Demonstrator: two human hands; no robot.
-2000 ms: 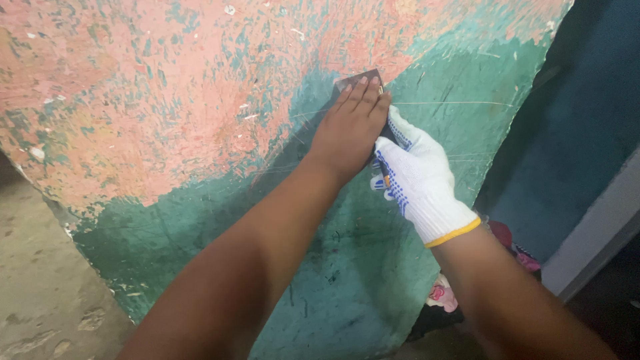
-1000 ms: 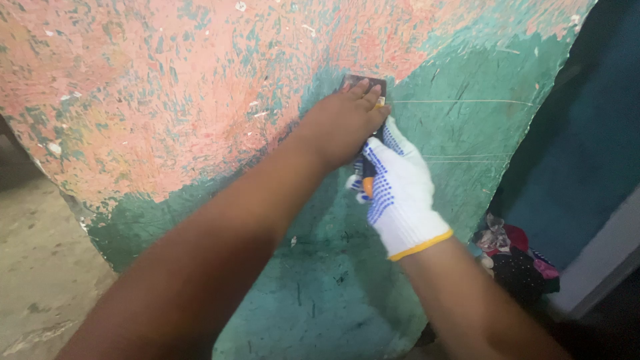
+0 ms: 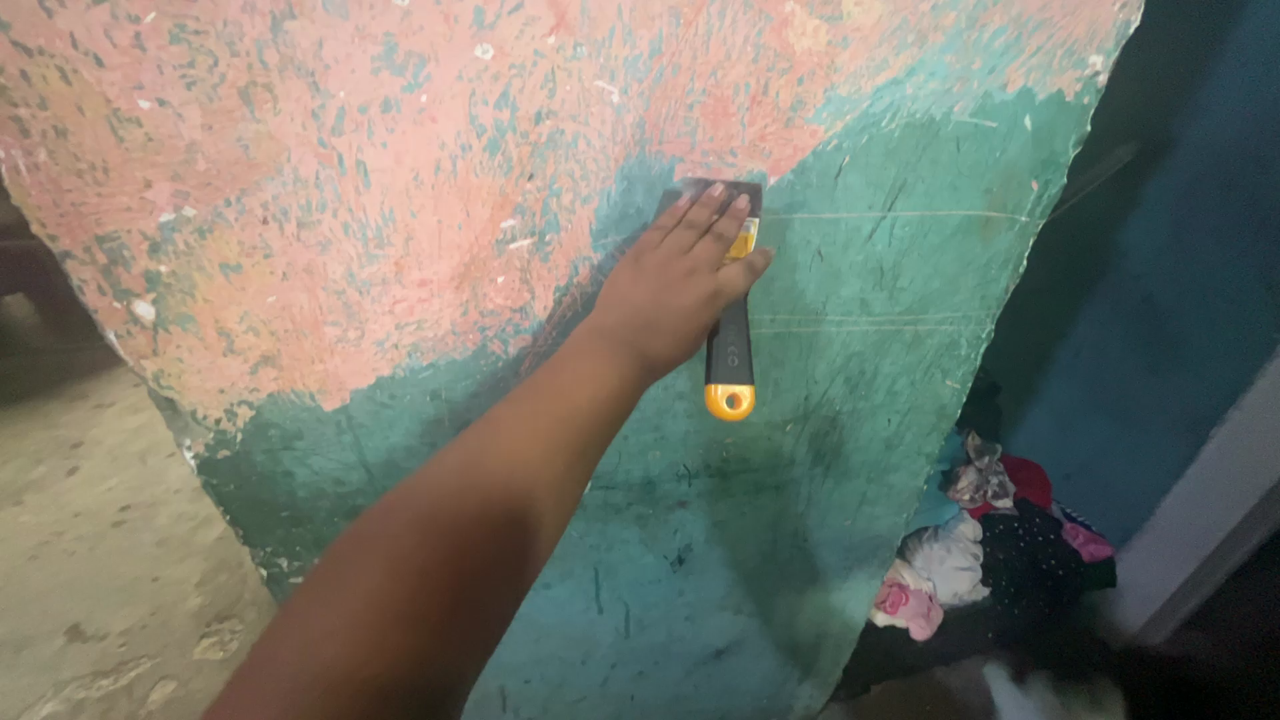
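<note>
My bare left hand [image 3: 680, 285] lies over a putty knife, its fingers pressing the dark metal blade [image 3: 742, 198] against a painted wall. The thumb crosses the upper handle. Below the hand the black handle [image 3: 731, 345] with its yellow, holed end points down, with no hand around it. The blade's edge meets the border between rough, scraped pink paint [image 3: 400, 180] and smoother green paint [image 3: 900, 270]. A blurred white patch [image 3: 1050, 692] at the bottom right may be my gloved right hand; its fingers cannot be made out.
The wall's chipped right edge [image 3: 1040, 225] slants down beside a dark gap and a blue wall [image 3: 1160, 330]. Clothes or cloths [image 3: 1035, 550] are heaped at the lower right, near a pale post [image 3: 1200, 530]. Rough concrete floor [image 3: 90, 540] shows at the lower left.
My gloved right hand has let go of the putty knife's handle and moved away from it. My left hand has stayed over the blade.
</note>
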